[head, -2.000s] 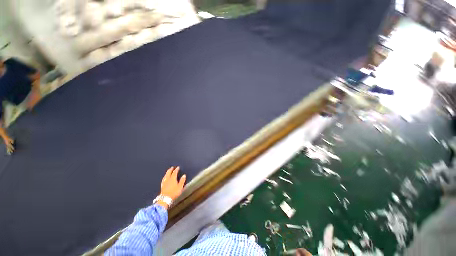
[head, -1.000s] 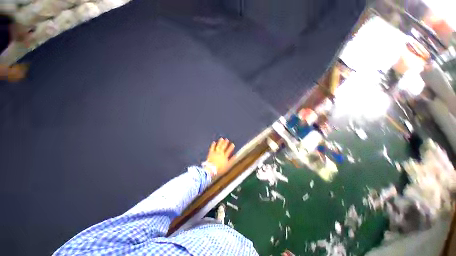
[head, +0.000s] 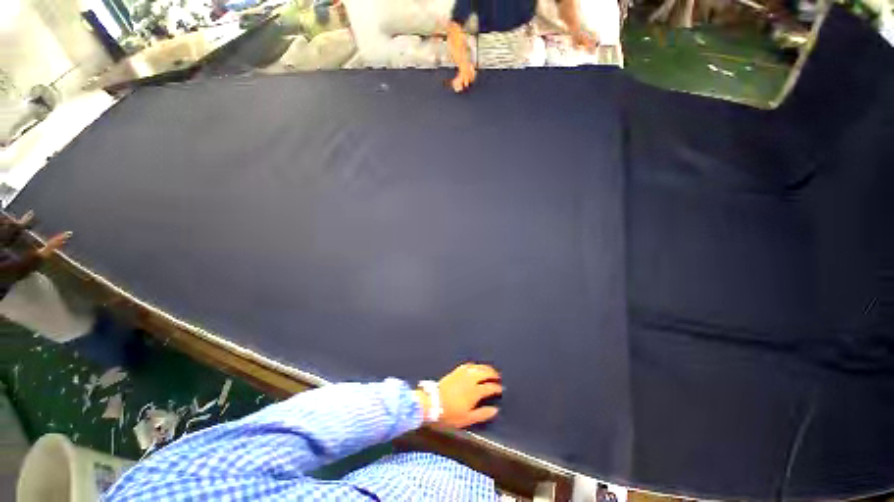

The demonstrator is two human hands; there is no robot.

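Observation:
Dark navy cloth [head: 392,216] covers the long table, mostly flat on the left and middle. A straight line crosses it to the right of my hand, and the cloth beyond has ripples [head: 745,343]. My left hand [head: 469,395] rests palm down on the cloth close to the near edge, fingers spread and slightly bent, holding nothing. A pale band is on its wrist. My right hand is out of the picture.
The brown table edge [head: 221,355] curves along the near side. Across the table a person's hand [head: 463,76] touches the cloth's far edge. Another person's hand [head: 51,245] is at the left end. A white bucket [head: 64,473] and scraps [head: 157,429] are on the green floor.
The view has swung right along the table. My left hand is still on the cloth near the edge, now close to the cross line. The person opposite now shows at the top middle.

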